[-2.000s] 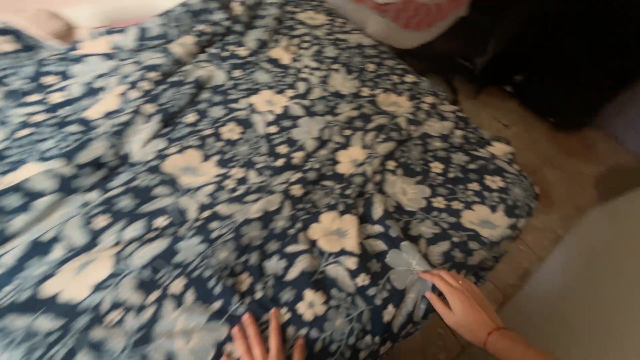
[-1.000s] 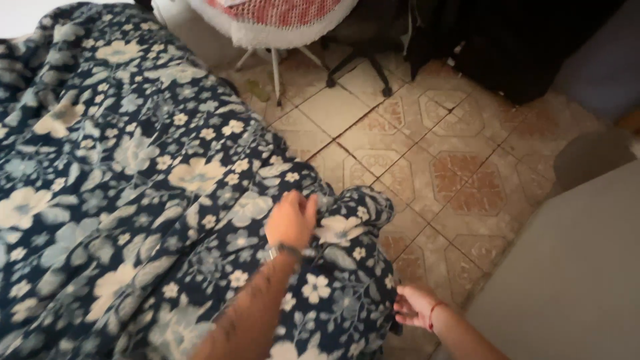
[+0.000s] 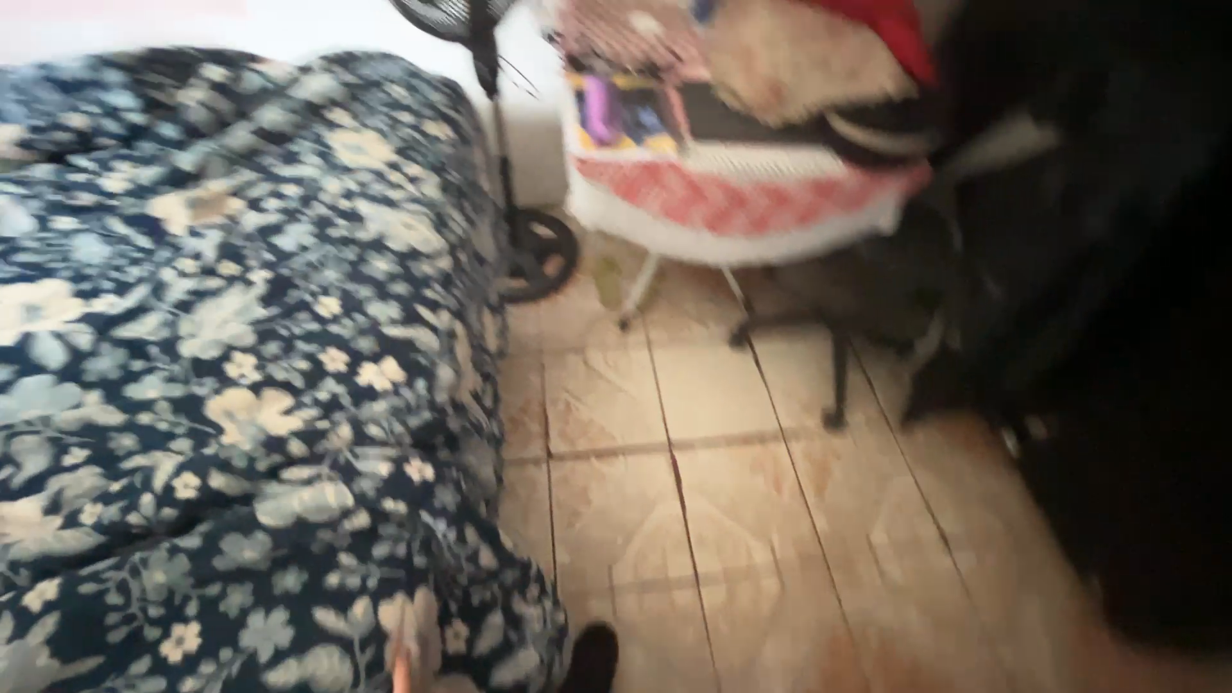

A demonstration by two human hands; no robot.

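Note:
A navy bedspread with a cream and pale blue floral print [image 3: 250, 414] covers the bed on the left and hangs down its right side to the tiled floor. At the bottom edge of the view, a small blurred part of a hand, most likely my left hand [image 3: 406, 640], is over the bedspread near its lower right corner. Most of that hand is cut off, and whether its fingers grip the cloth cannot be told. My right hand is not in view.
A dark rounded shape, perhaps a shoe [image 3: 592, 656], is on the tiled floor [image 3: 674, 500] beside the bed. Further back are a black pedestal fan [image 3: 539, 255], a cloth-covered stand piled with items [image 3: 741, 202], and a black wheeled chair base [image 3: 835, 361]. Dark fabric hangs at right.
The view has swung up and toward the fan. My right hand has left the view. The bedspread's corner, bunched up one second ago, now hangs lower along the bed's side.

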